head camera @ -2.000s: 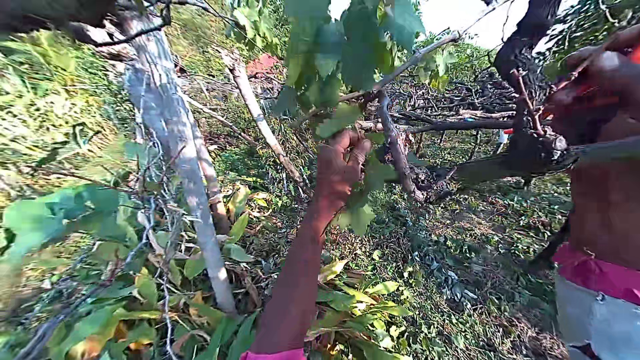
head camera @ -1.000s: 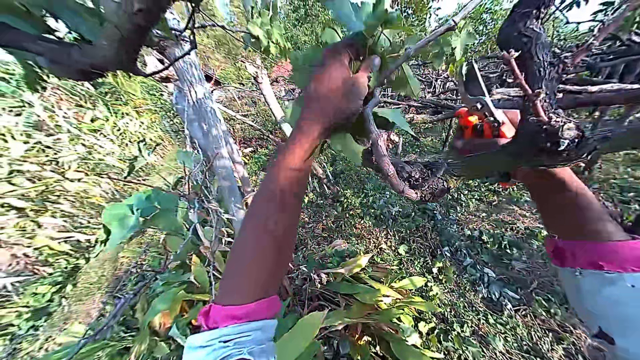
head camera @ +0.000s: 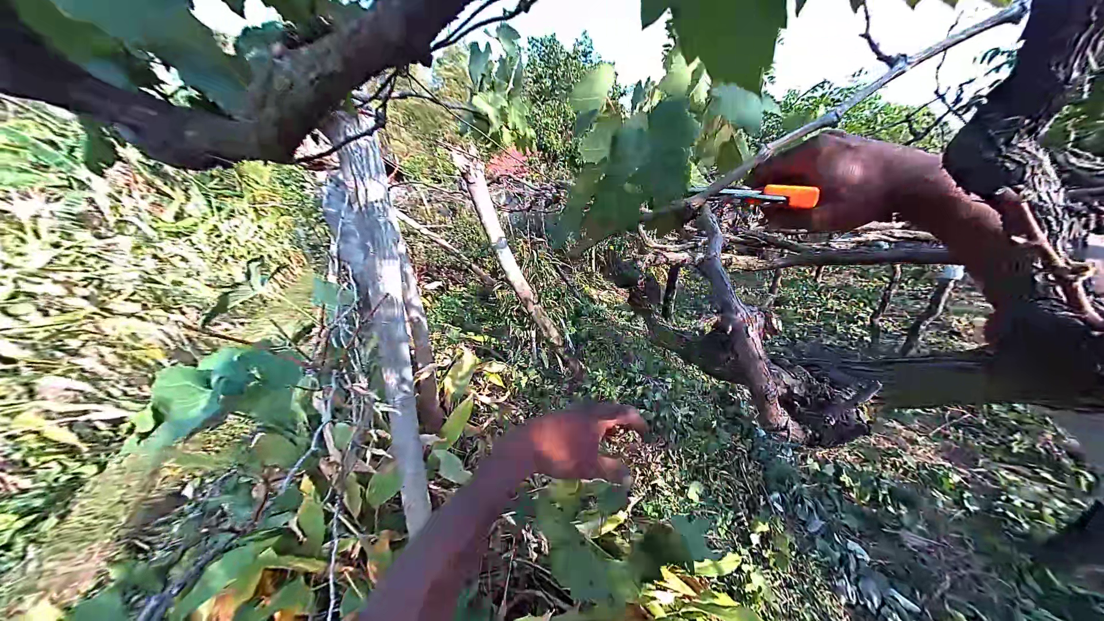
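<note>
My right hand [head camera: 832, 181] holds orange-handled pruning shears [head camera: 789, 196], with the metal end against a thin grapevine cane [head camera: 819, 125] near its fork. Green vine leaves [head camera: 647, 155] hang just left of the shears. Lower down, near the middle of the view, my left hand [head camera: 582, 444] has its fingers curved and apart, with nothing seen between them. Loose leaves [head camera: 578, 543] show just below it. Whether the shears' blades are closed is hidden by the leaves and cane. A short upright vine spur [head camera: 729, 302] rises below the shears.
A thick dark branch [head camera: 285, 112] crosses the upper left. A pale wooden post [head camera: 379, 285] stands left, with a thinner leaning pole [head camera: 509, 259] beyond. The gnarled vine trunk [head camera: 1026, 129] rises at right, beside my right forearm. Leafy plants and litter cover the ground.
My left hand has come down from the leaves by the cane. My right hand, with the shears, has moved from beside the trunk to the cane's fork.
</note>
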